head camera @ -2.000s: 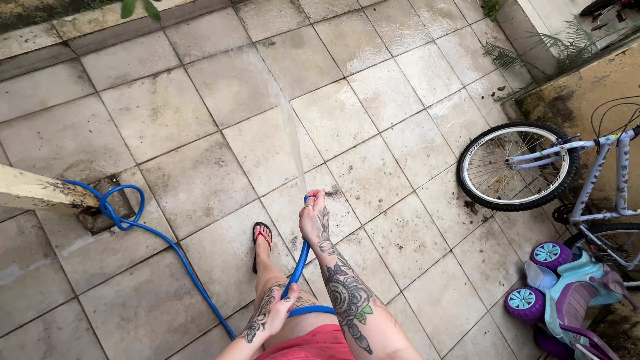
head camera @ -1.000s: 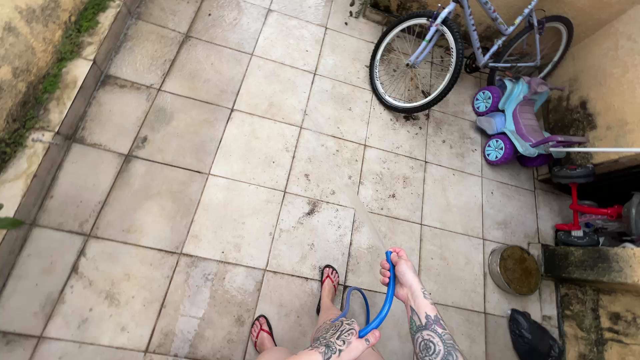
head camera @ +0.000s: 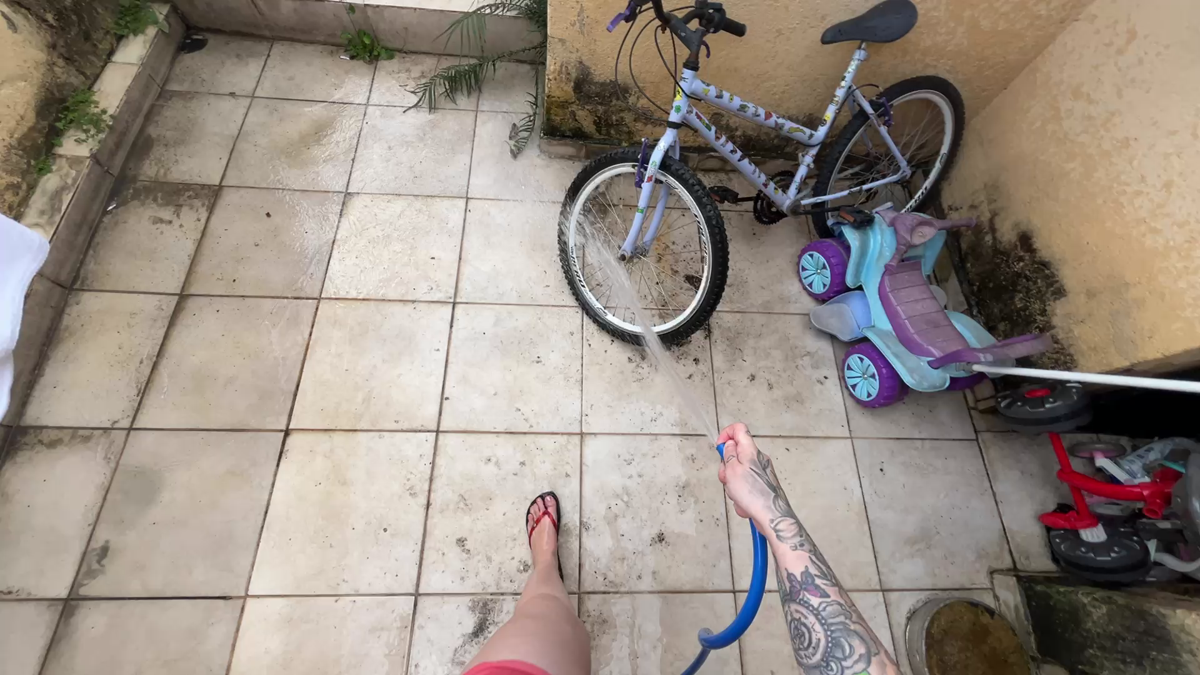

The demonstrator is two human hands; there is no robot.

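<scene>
My right hand (head camera: 742, 472) is closed around the end of a blue garden hose (head camera: 756, 581), low and right of centre. Water (head camera: 656, 349) sprays from it up and to the left, across the front wheel (head camera: 643, 246) of a bicycle with a pale lilac, patterned frame (head camera: 741, 131). Below the hand the hose curves down and runs out at the bottom edge. My left hand is out of the picture. One foot in a red-strapped flip-flop (head camera: 544, 523) stands on the tiles.
Beside the bicycle is a turquoise and purple ride-on toy (head camera: 914, 300). A red tricycle (head camera: 1092, 487) and a round container (head camera: 966, 637) lie lower right. A yellow wall (head camera: 1097, 178) bounds the right; a low tiled curb (head camera: 70, 216) runs along the left. Floor tiles (head camera: 370, 366) look wet near the back.
My left hand, on the hose two seconds ago, has left the view. The spray now reaches the bicycle's front wheel; earlier it fell on the floor tiles. The view has swung considerably.
</scene>
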